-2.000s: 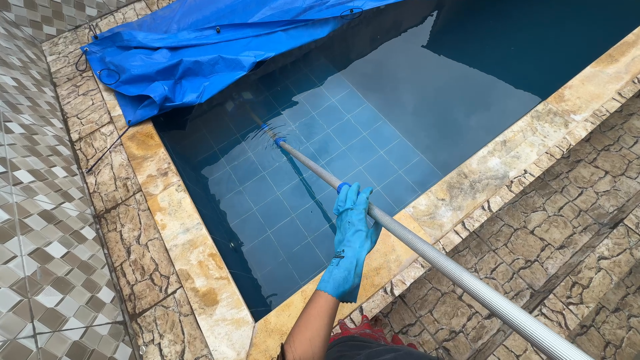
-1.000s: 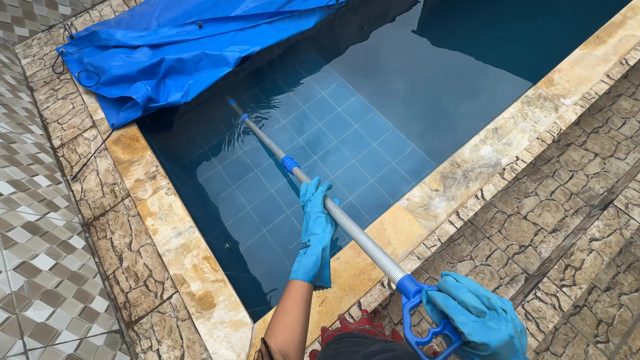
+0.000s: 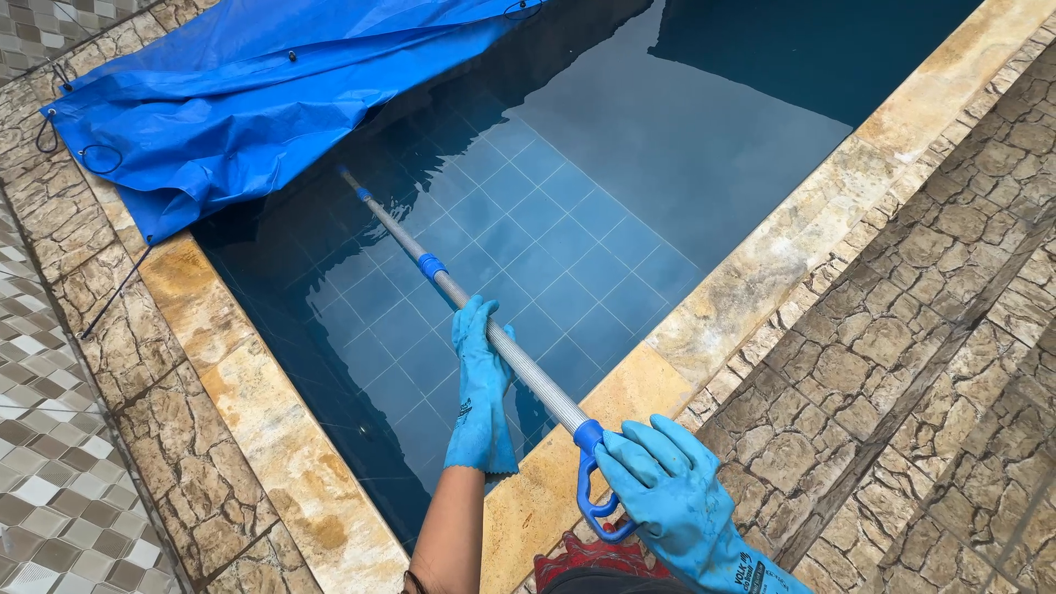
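Note:
A ribbed metal telescopic pole (image 3: 536,378) with blue collars slants over the pool, its far end dipping into the water (image 3: 561,239) near the blue cover. My left hand (image 3: 481,371), in a light-blue rubber glove, is closed around the middle of the pole, below the blue collar (image 3: 431,266). My right hand (image 3: 672,487), gloved alike, lies on the pole's near end at the blue D-shaped handle (image 3: 587,487). Its fingers reach over the top of the handle and its palm is hidden. Whatever is fixed to the submerged tip cannot be made out.
A blue tarpaulin pool cover (image 3: 223,107) with cord loops lies over the pool's far left corner. Yellowish stone coping (image 3: 272,437) edges the water. Stone-patterned paving (image 3: 792,429) lies to the right, and a checkered tiled wall (image 3: 58,462) stands at the left. Red cloth shows at the bottom.
Two seconds ago only my left hand showed; my right hand and the blue handle have since come into view. The pole has slid forward, farther out into the pool toward the cover.

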